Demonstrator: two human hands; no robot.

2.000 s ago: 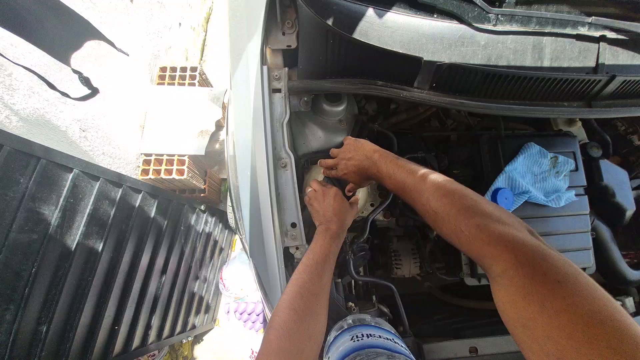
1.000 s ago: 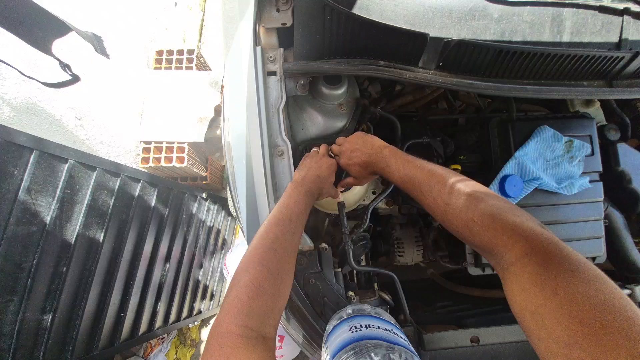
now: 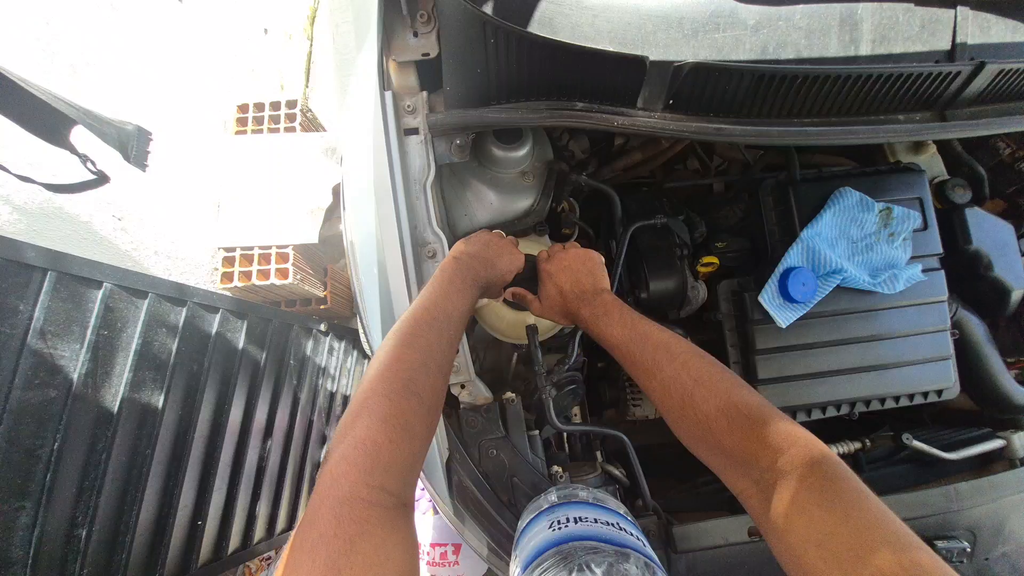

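My left hand [image 3: 490, 262] and my right hand [image 3: 570, 280] grip a black cap [image 3: 525, 280] from opposite sides. The cap sits on top of a round, cream plastic coolant reservoir [image 3: 518, 322] beside the car's fender. My fingers cover much of the cap, so whether it is seated or loose cannot be told. A clear plastic bottle with a blue label [image 3: 588, 532] stands at the bottom of the view, nearer than both hands. On the black engine cover to the right lie a blue striped cloth [image 3: 860, 240] and a blue bottle cap [image 3: 798, 285].
Black hoses [image 3: 552, 408] run just below the reservoir, and a metal strut tower [image 3: 496, 180] rises behind it. The yellow dipstick handle [image 3: 707, 264] is right of my hands. Beyond the fender are hollow bricks [image 3: 268, 268] and a ribbed black panel [image 3: 152, 400].
Both hands stay at the reservoir cap while their grip shifts. More of the cream reservoir shows than two seconds ago. The view has moved slightly.
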